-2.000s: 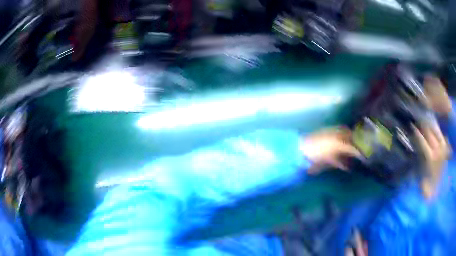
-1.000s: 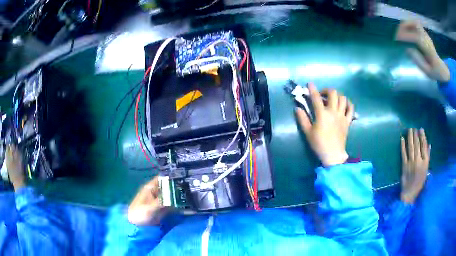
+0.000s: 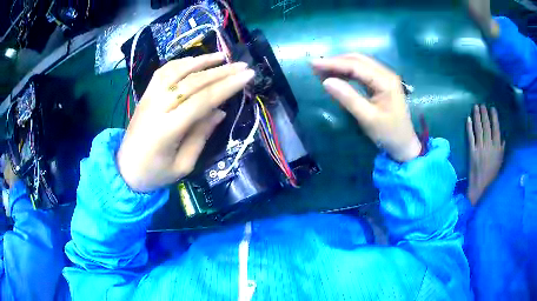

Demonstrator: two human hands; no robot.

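The black projector housing (image 3: 235, 188) lies tilted on the green mat in front of me. Its blue board (image 3: 185, 28) is at the far end. Red, yellow, black and white wires (image 3: 272, 138) run along its right side. My left hand (image 3: 179, 111) is over the middle of the housing, fingers extended, fingertips at the wires on the right side; it hides much of the cover. My right hand (image 3: 371, 100) is raised right of the housing, thumb and fingers apart, no object visible in it. A small pale tool end (image 3: 406, 88) shows beyond its wrist.
Another open unit (image 3: 35, 141) stands at the left with a person's hand (image 3: 10, 173) at it. Another person's hand (image 3: 486, 147) rests at the right, and a raised hand (image 3: 481, 14) is at the top right. A shiny clear sheet (image 3: 112, 44) lies behind the housing.
The housing has turned and shifted up-left. My left hand has moved from its near-left corner onto its middle. My right hand has come off the white-and-black tool and risen slightly.
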